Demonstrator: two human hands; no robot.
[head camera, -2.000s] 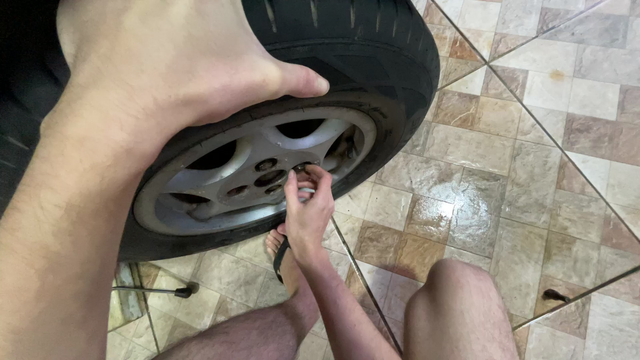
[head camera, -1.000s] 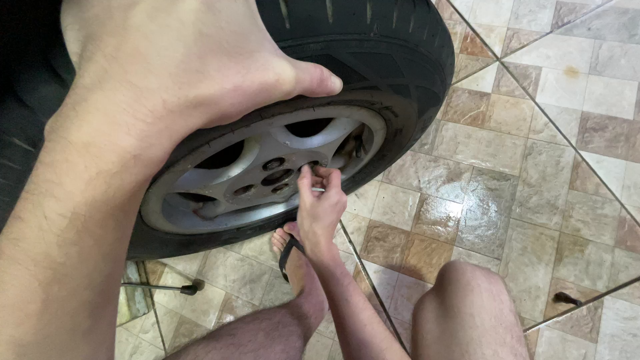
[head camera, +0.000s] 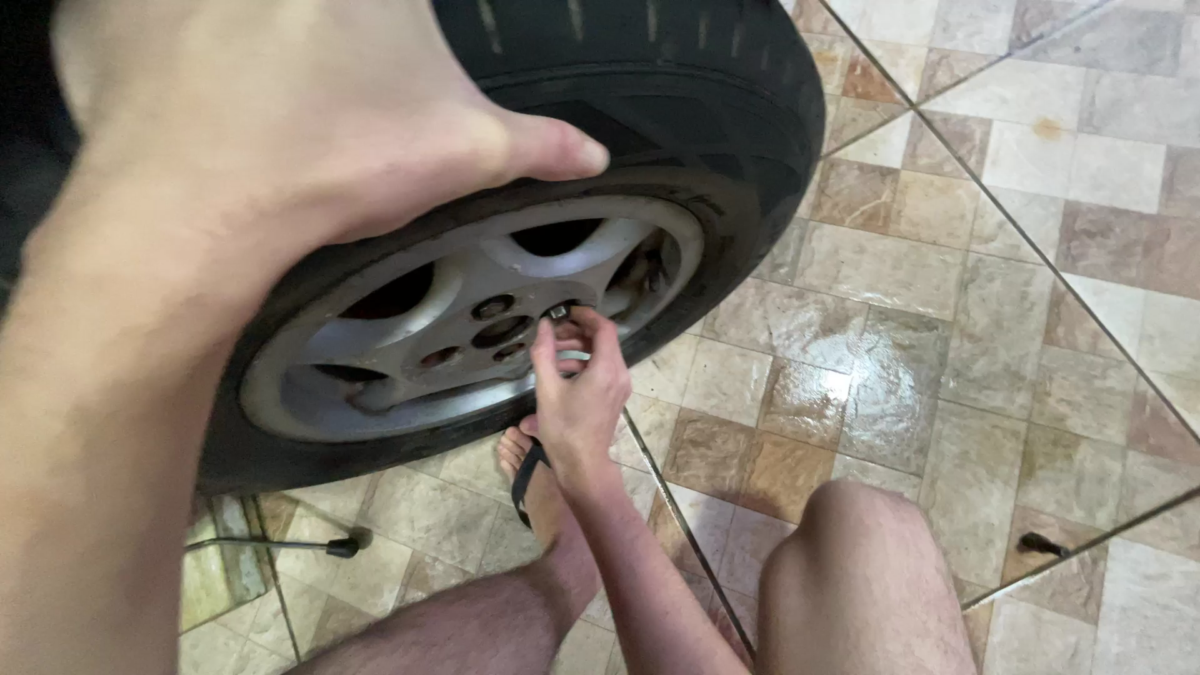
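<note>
A car wheel with a black rubber tire (head camera: 741, 122) and a silver alloy rim (head camera: 450, 253) leans across the upper left. My left hand (head camera: 272, 122) lies over the top of the tire, thumb stretched along the sidewall; its other fingers are out of sight. My right hand (head camera: 581, 375) is at the hub, thumb and fingertips pinching a small metal wheel bolt (head camera: 560, 311) at the right-hand bolt hole. How deep the bolt sits cannot be told. A pale ring-like piece (head camera: 573, 355) shows among the fingers. One other hole (head camera: 493, 307) seems to hold a bolt.
On the tiled floor at lower left, a thin dark metal rod (head camera: 272, 544) with a thick end lies across a pale flat board (head camera: 220, 562). A small dark bolt-like piece (head camera: 1042, 544) lies at the right. My sandaled foot (head camera: 530, 469) is below the rim, my bare knee (head camera: 858, 553) at right.
My right hand's fingers have shifted at the bolt hole, and the bolt's head now shows between them. My left hand has stayed on the tire.
</note>
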